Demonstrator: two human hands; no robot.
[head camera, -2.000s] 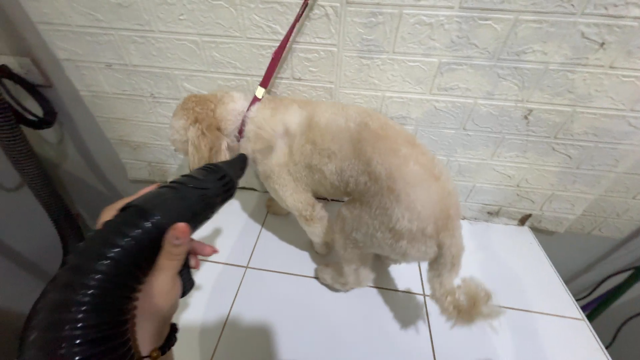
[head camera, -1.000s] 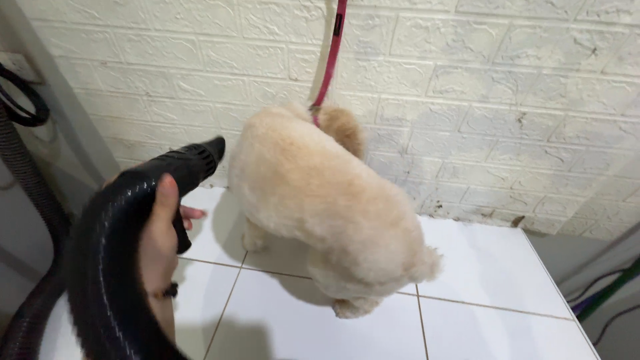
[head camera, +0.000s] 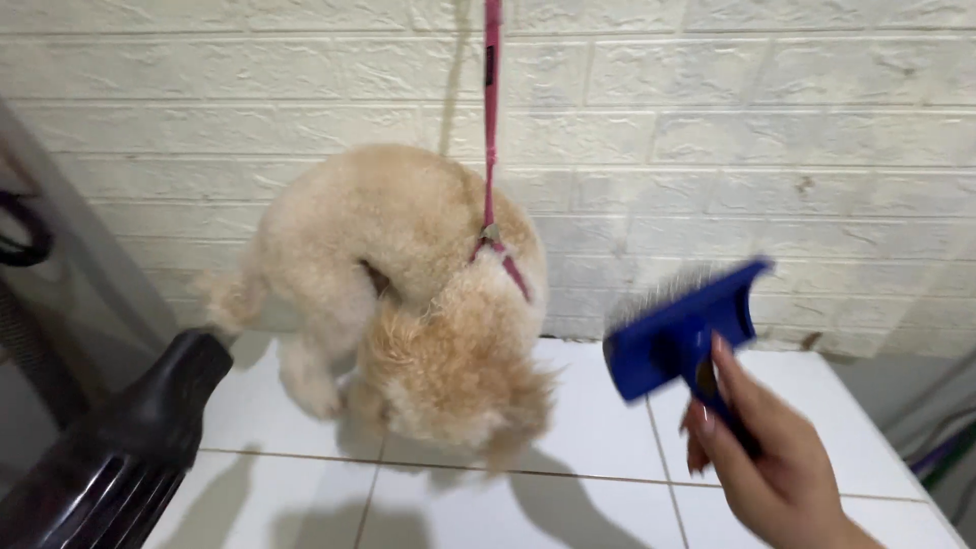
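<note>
At the right, my right hand (head camera: 770, 450) grips the handle of a blue slicker brush (head camera: 679, 328), its wire pins facing up and left, apart from the dog. A cream, curly-coated dog (head camera: 396, 213) stands bent round on itself, head low toward the camera. Its neck wears a pink grooming loop (head camera: 489, 137) that runs straight up. From the lower left comes a black dryer nozzle (head camera: 191, 374), its tip near the dog's tail. My left hand is out of the picture.
White tiles (head camera: 595, 450) cover the tabletop beneath the dog. Behind it rises a cream brick-patterned wall (head camera: 709, 152). A dark ribbed hose (head camera: 30, 351) hangs at the left, and cables (head camera: 945, 457) lie beyond the table's right edge.
The dog has turned, its head now toward the camera and its rear at the left. My right hand has come into view with the brush. The hand on the dryer has left the view.
</note>
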